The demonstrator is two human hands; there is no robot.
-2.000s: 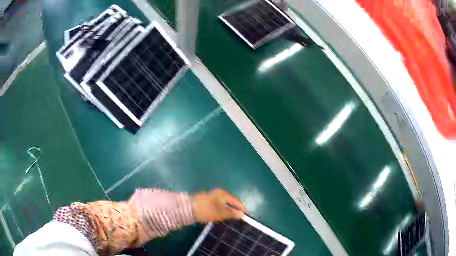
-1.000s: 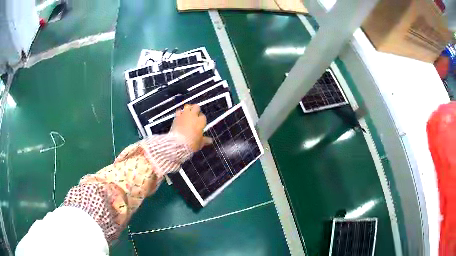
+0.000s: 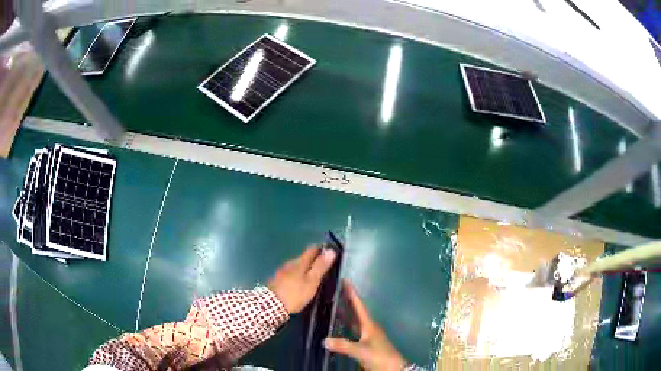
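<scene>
Both my hands hold a dark piece with a pale edge (image 3: 324,311), seen nearly edge-on over the green worktop at the lower centre. It looks like a solar panel with a black back piece; the join cannot be told. My left hand (image 3: 301,279) grips its upper left side, thumb near the top corner. My right hand (image 3: 366,337) is at its right side, fingers against it, partly cut off by the lower edge.
A fanned pile of panels (image 3: 80,203) lies at the left, cells up. Panels (image 3: 257,76) lie beyond the metal rail (image 3: 290,170). At the right are a shiny cardboard mat (image 3: 475,290), a cream hose (image 3: 623,257) with a fitting, and a dark strip-like piece (image 3: 630,304).
My left hand has left the pile and now holds the dark piece. My right hand has come into view. The view has swung right, showing the mat and hose.
</scene>
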